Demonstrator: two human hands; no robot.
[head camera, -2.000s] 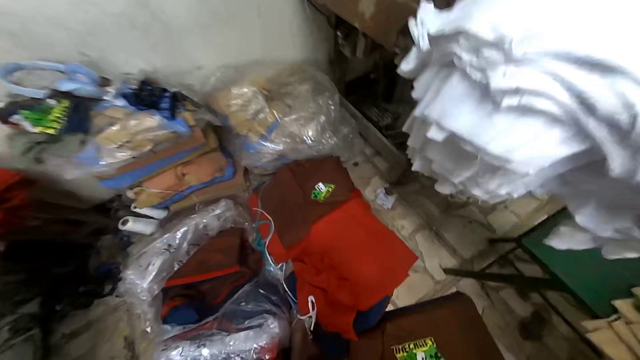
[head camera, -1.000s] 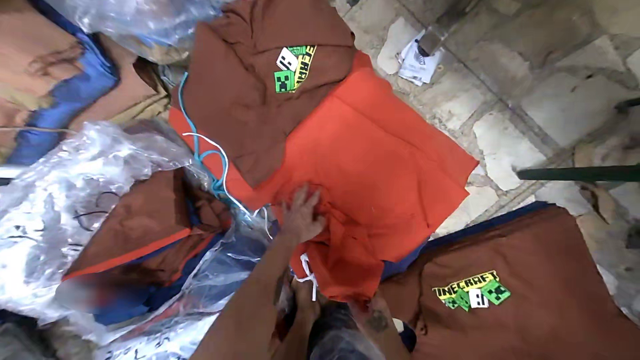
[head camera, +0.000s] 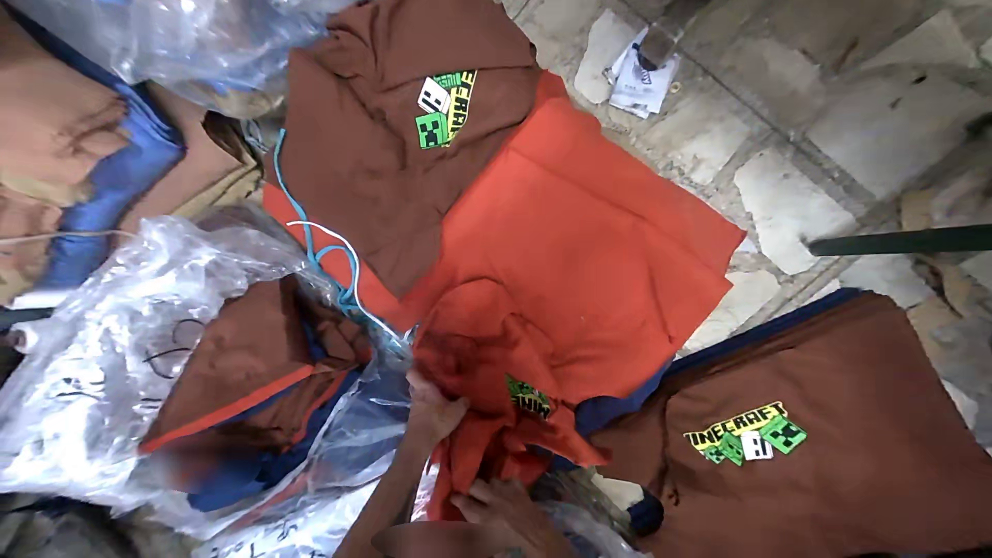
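Observation:
My left hand (head camera: 435, 411) grips the left edge of a bunched red fabric piece (head camera: 473, 349) with a small green and yellow print. My right hand (head camera: 508, 508) is on the lower folds of the same fabric, low in the view; its fingertips are partly lost in the cloth. Beneath and beyond lies a flat red fabric panel (head camera: 573, 232). A brown fabric piece (head camera: 364, 147) with a Minecraft print overlaps it at the upper left. Blue and white cords (head camera: 353, 271) lie just beyond my left hand.
At left, an open clear plastic bag (head camera: 85, 387) holds brown, red and blue fabric (head camera: 240, 349). Folded tan and blue cloth (head camera: 62, 132) lies beyond it. A brown printed stack (head camera: 821, 387) is at right, near a dark green bar (head camera: 907, 241). White paper (head camera: 645, 81) lies on the stone floor.
The view has swung down onto the fabrics from two seconds ago. Since one second ago, the red fabric at my hands has been gathered up, and a print on it now shows.

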